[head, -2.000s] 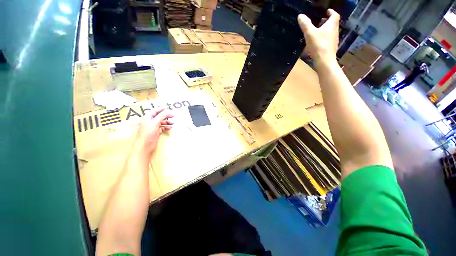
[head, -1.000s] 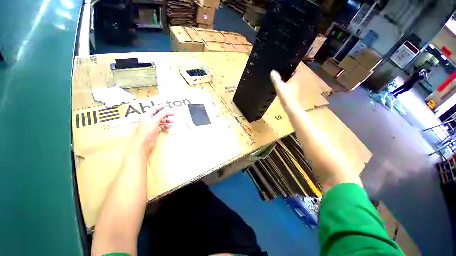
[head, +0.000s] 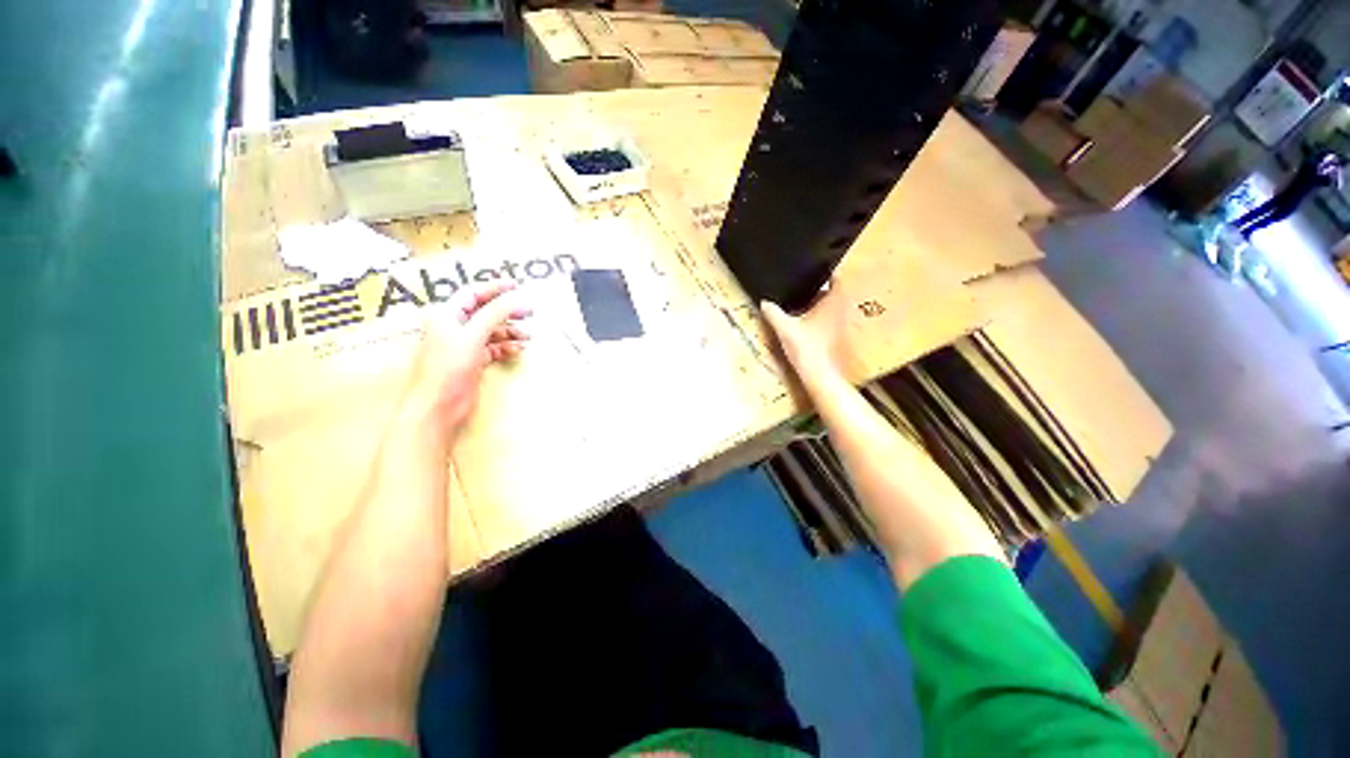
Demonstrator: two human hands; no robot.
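A tall tower of stacked black housings point(head: 866, 141) stands at the right of the bench, its top cut off by the frame. My right hand point(head: 804, 329) is at its lowest front corner, thumb on the near side and fingers partly hidden behind the corner. My left hand point(head: 481, 344) hovers over or rests on the cardboard mat point(head: 370, 430) below the "Ableton" print, fingers loosely curled, nothing visible in it. A dark flat sheet point(head: 609, 304) lies right of my left hand.
A shallow pale tray point(head: 619, 185) holds small black pieces. A deeper box point(head: 400, 187) with black pieces and crumpled white paper point(head: 338, 249) are at the back left. A green conveyor point(head: 104, 385) runs along the left. Flattened cardboard point(head: 985, 430) is stored beneath the right edge.
My right hand has moved from the upper part of the tower down to its base. My left hand has stayed almost still. The view has tilted downward.
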